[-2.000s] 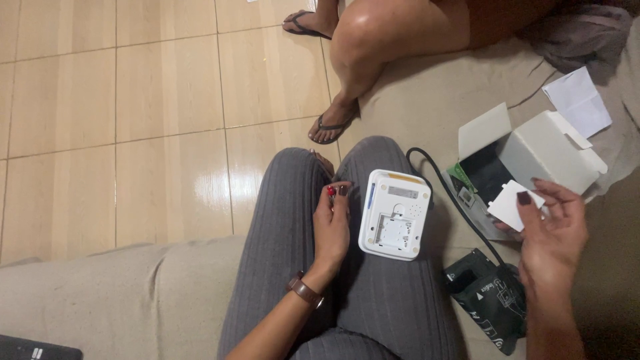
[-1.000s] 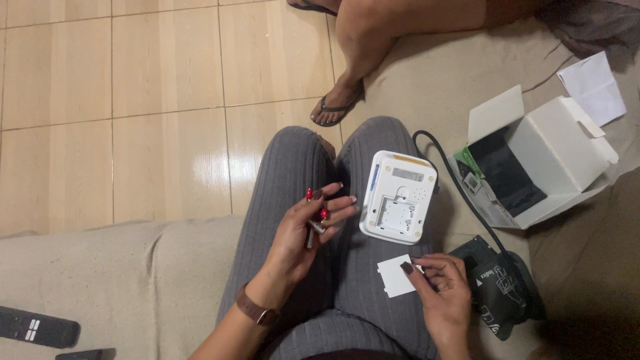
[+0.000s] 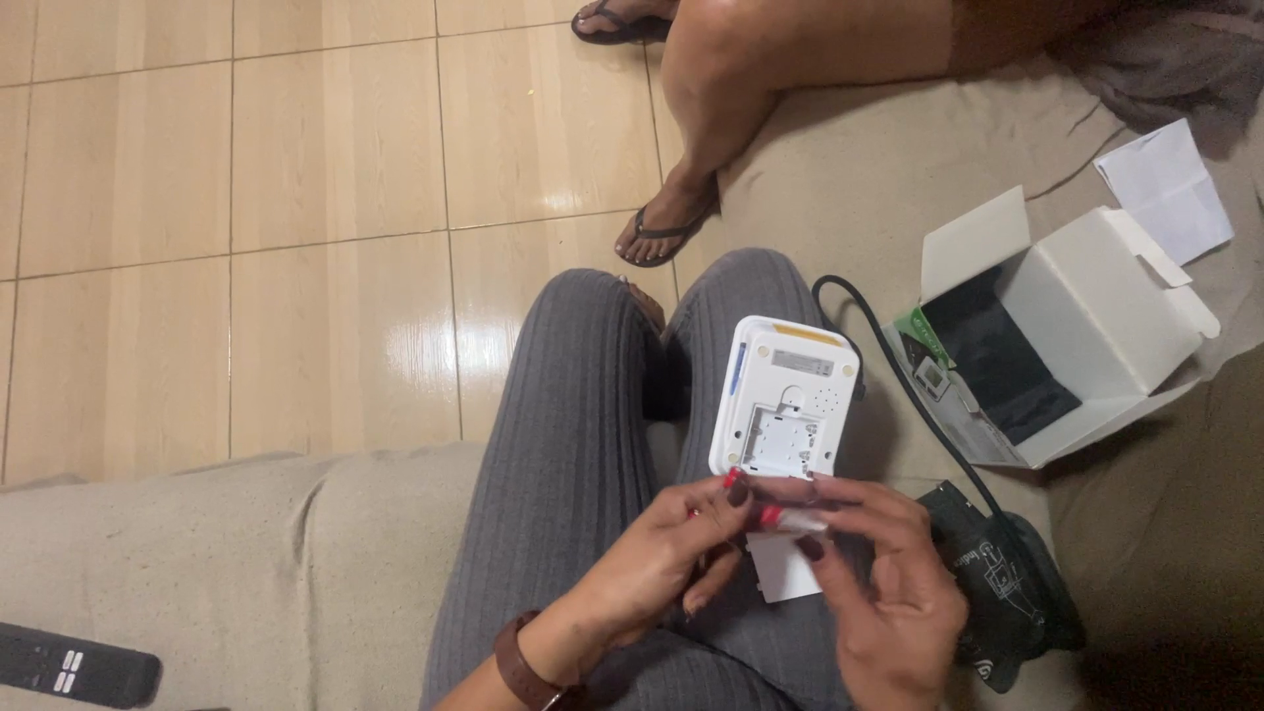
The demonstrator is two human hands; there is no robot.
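Observation:
A white blood pressure monitor (image 3: 785, 395) lies face down on my thigh, its battery compartment (image 3: 785, 441) uncovered. Just below it, my left hand (image 3: 681, 533) holds small red-ended batteries (image 3: 734, 480) in its fingers; how many is hidden. My right hand (image 3: 889, 583) meets it from the right, its fingers at a blurred battery (image 3: 790, 519) with a red end. Under the fingers the white battery cover (image 3: 783, 570) rests on my thigh. A black hose (image 3: 918, 385) runs from the monitor's side to the dark folded cuff (image 3: 1007, 583) on the right.
An open white carton (image 3: 1106, 296) and a folded white paper (image 3: 1170, 193) lie on the fabric-covered seat to the right. Another person's leg (image 3: 731, 89) and sandaled foot (image 3: 664, 227) are ahead. A black remote control (image 3: 79, 667) lies at the lower left.
My right hand has let go of the white cover, now on my thigh, and has moved to the batteries. My left hand has come right, below the monitor.

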